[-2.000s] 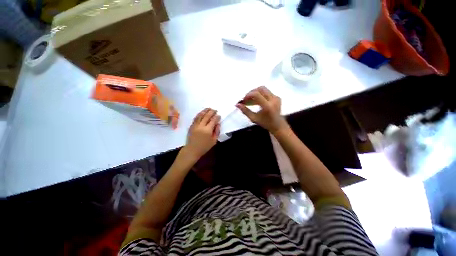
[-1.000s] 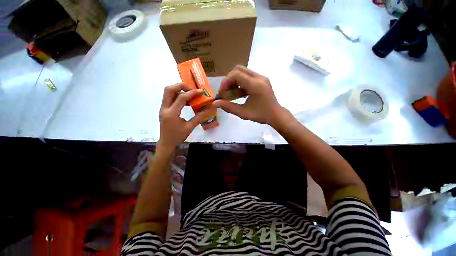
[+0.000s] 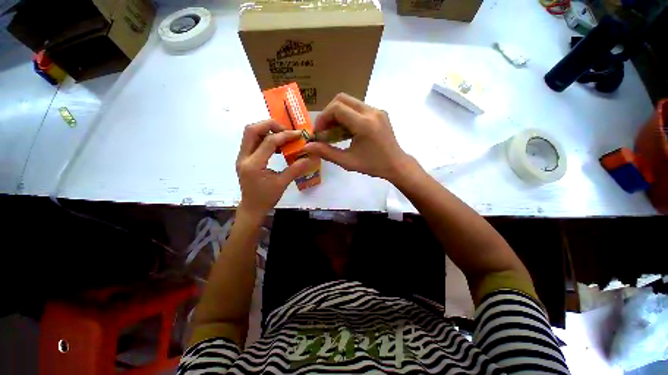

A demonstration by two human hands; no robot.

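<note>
An orange retail box (image 3: 284,106) lies on the white table (image 3: 183,157), just in front of a brown shipping carton (image 3: 322,62). My left hand (image 3: 267,165) is closed around the box's near part, fingers on its orange face. My right hand (image 3: 359,139) pinches a small yellow-olive piece (image 3: 331,135), perhaps a cutter blade, with its tip at the box's right edge near my left fingertips. The exact contact point is partly hidden by my fingers.
A tape roll (image 3: 537,156) and a small white box (image 3: 458,94) are at the right, with a blue-and-orange block (image 3: 625,170) and black handled tool (image 3: 586,62) beyond. Another tape roll (image 3: 186,29) and an open carton (image 3: 110,36) are at the left. An orange stool (image 3: 110,329) stands below.
Since two seconds ago, my left hand has taken hold of the orange box and my right hand has come to it. Over the last second both hands have barely moved.
</note>
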